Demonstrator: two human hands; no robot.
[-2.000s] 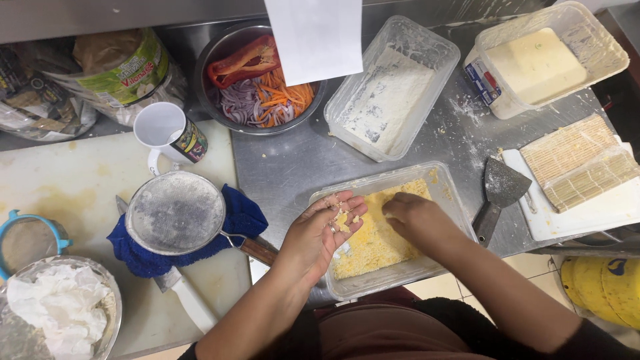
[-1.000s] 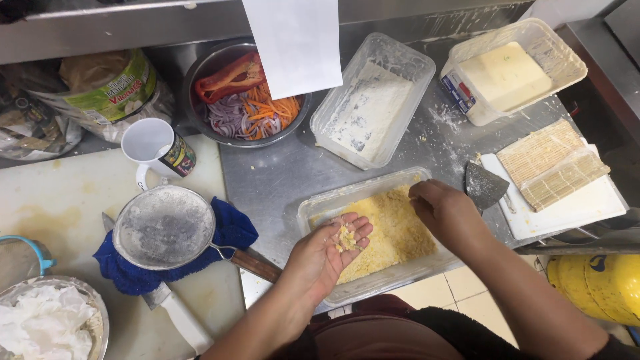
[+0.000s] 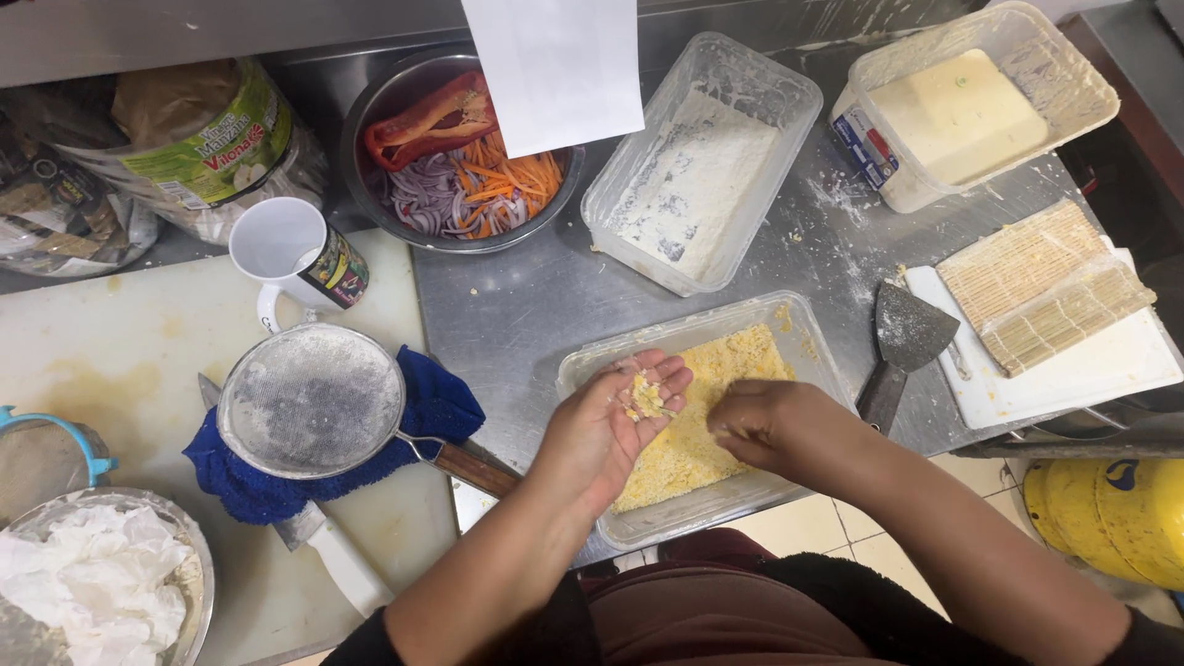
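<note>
My left hand (image 3: 615, 416) is palm up with fingers curled, cupping a small heap of yellow crumbs (image 3: 647, 396). It is over the left side of a clear plastic tub (image 3: 731, 504) that holds a layer of yellow breadcrumb-like crumbs (image 3: 680, 462). Over the right part of the same tub is my right hand (image 3: 772, 425), its fingers bent down and close together near the crumbs. Whether anything is between those fingertips cannot be seen. Behind this tub stands a second plastic tub (image 3: 597, 222) with white flour (image 3: 712, 171) in it.
At right are a scraper (image 3: 911, 328), a bamboo rolling mat (image 3: 1027, 259) on a white board (image 3: 980, 407), and a tub of pale batter (image 3: 962, 116). A metal bowl of cut vegetables (image 3: 462, 190), a mug (image 3: 277, 245), a sieve (image 3: 310, 398) on a blue cloth (image 3: 444, 398) and a white-handled knife (image 3: 347, 564) are at left.
My right hand has moved from the tub's right end toward its middle, closer to my left hand. My left hand still cups crumbs over the tub.
</note>
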